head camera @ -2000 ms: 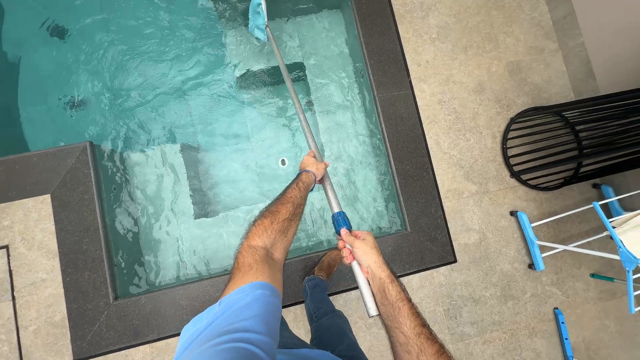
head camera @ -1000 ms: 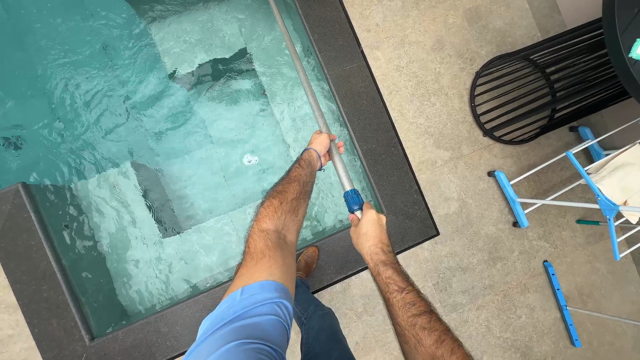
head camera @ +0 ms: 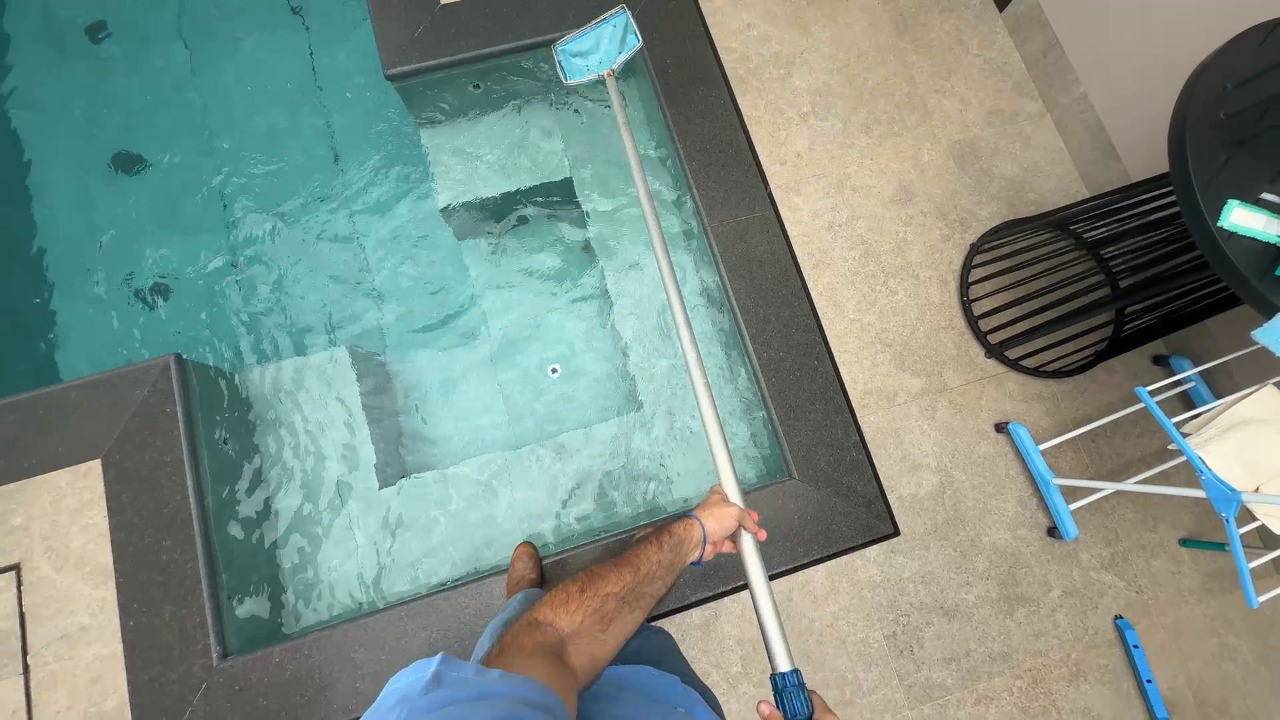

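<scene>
A long metal telescopic pole reaches from the bottom edge up across the corner of the swimming pool. My left hand is closed round its shaft over the dark stone coping. At the bottom edge, my right hand is at the blue locking collar, mostly cut off by the frame. The pole's far end bears a blue skimmer net, which lies at the far corner of the pool, by the coping; specks show on its mesh.
Dark stone coping borders the water. At the right are a black wire-frame table base, a round black tabletop and a blue and white drying rack. A brown shoe stands on the coping.
Compared with one second ago, both hands are lower in view and farther right, still at the pole. The net, out of view then, now shows at the far corner.
</scene>
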